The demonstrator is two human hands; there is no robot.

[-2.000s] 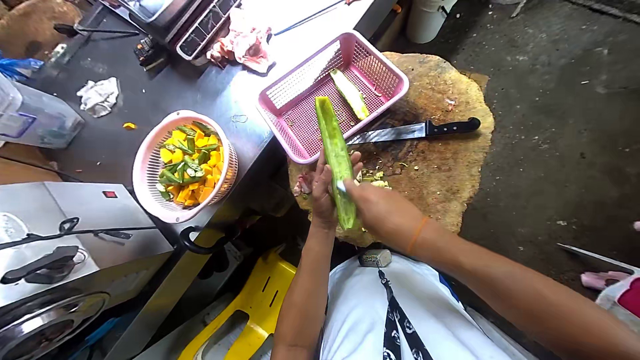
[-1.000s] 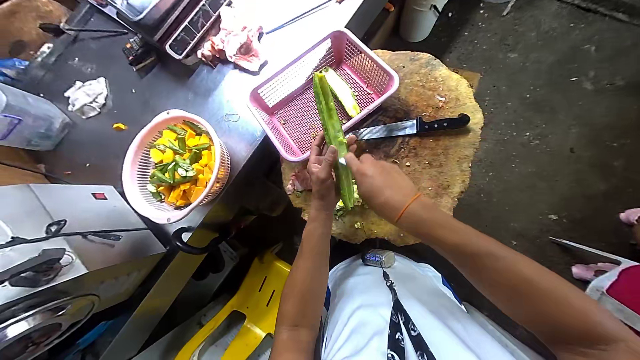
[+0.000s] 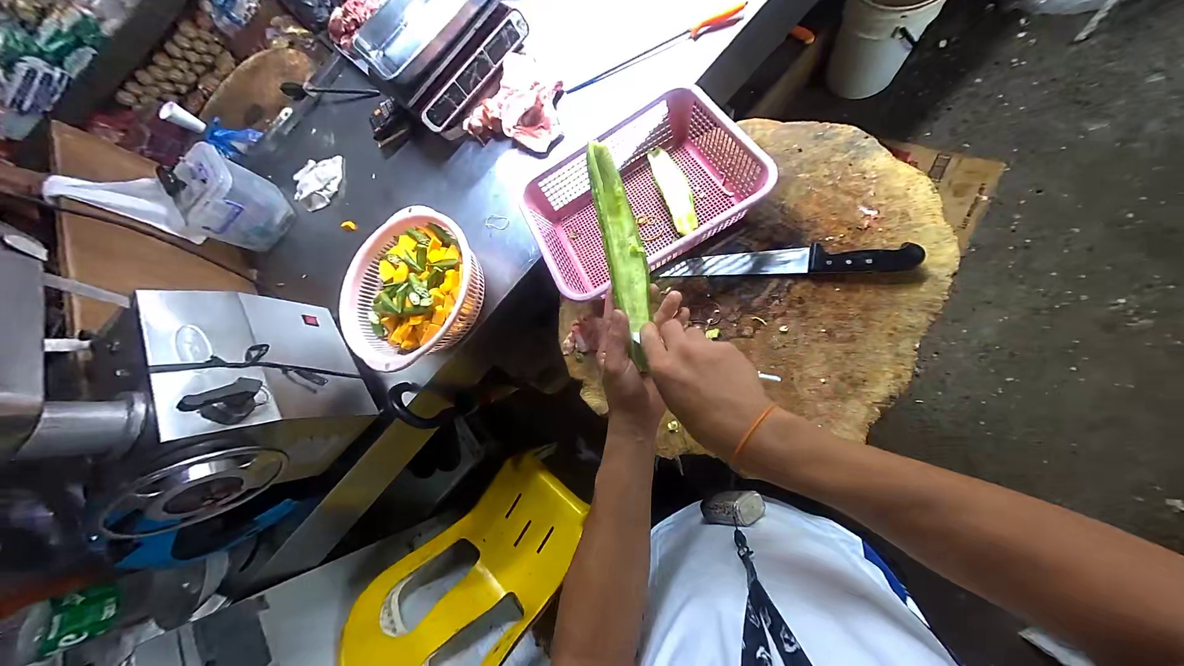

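A long green vegetable half, hollowed along its length (image 3: 618,231), is held by its near end in my left hand (image 3: 629,370). My right hand (image 3: 705,375) is closed at the same end, with a small pale piece showing by its fingertips; whether that is a tool I cannot tell. The vegetable's far end reaches over a pink plastic basket (image 3: 760,190), in which another pale green piece (image 3: 673,190) lies. To the right, a knife with a black handle (image 3: 865,259) rests on a round wooden chopping block (image 3: 823,342), its blade tip by the basket.
A round plastic basket (image 3: 356,319) of cut orange and green vegetables stands on the metal table (image 3: 370,176). Raw meat (image 3: 529,106) lies beside a scale (image 3: 476,69). A yellow plastic chair (image 3: 481,555), a metal machine (image 3: 250,361) and a white bucket (image 3: 879,51) stand around the table and block.
Both hands remain together at the green vegetable's near end. My right hand has shifted slightly on it, and the vegetable still points away over the pink basket.
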